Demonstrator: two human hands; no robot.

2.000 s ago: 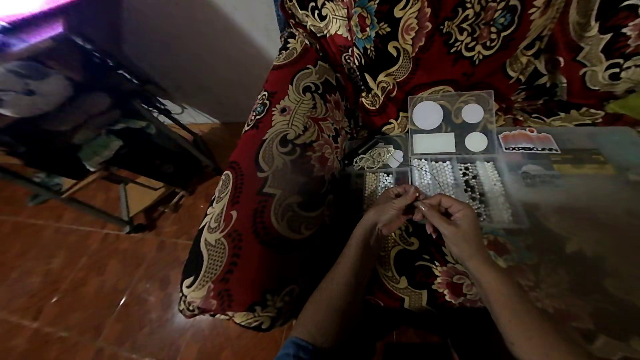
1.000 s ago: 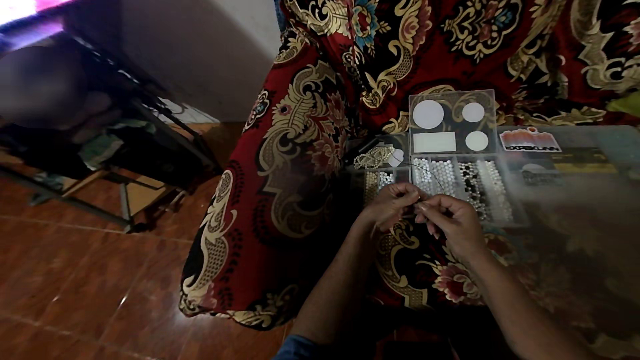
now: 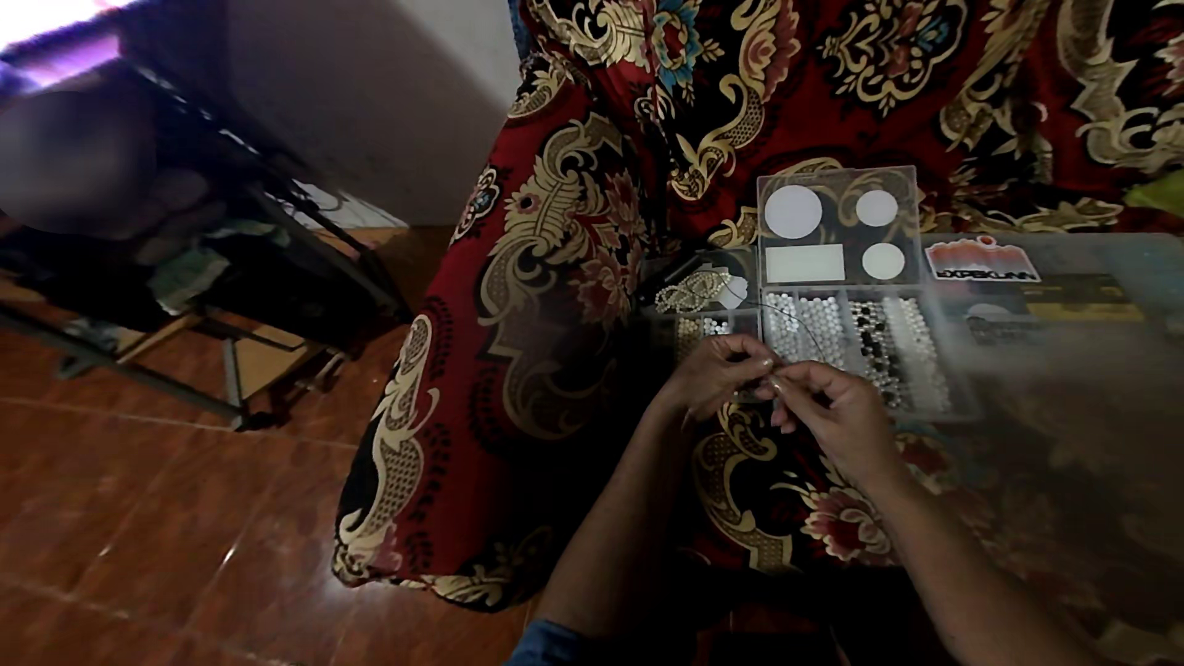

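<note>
My left hand (image 3: 717, 375) and my right hand (image 3: 837, 407) meet fingertip to fingertip in front of a clear plastic bead box (image 3: 962, 402). A thin dark cord (image 3: 803, 316) arcs up from the pinched fingers over the box; what else the fingertips hold is too small to tell. The box's compartments hold strands of white beads (image 3: 819, 324) and a strand of dark and clear beads (image 3: 874, 347). Its raised clear lid (image 3: 837, 176) bears white round and rectangular labels. Left of it, a smaller compartment box holds a beaded chain (image 3: 689, 291) and pale and white beads (image 3: 715, 327).
A red, black and gold floral cover (image 3: 573, 259) drapes the sofa. At the right lies a translucent plastic case or board (image 3: 1064, 416) with stickers (image 3: 982, 260). A metal-framed stand (image 3: 231, 379) is at the left on the tiled floor (image 3: 139, 518), beside a glowing screen (image 3: 65, 55).
</note>
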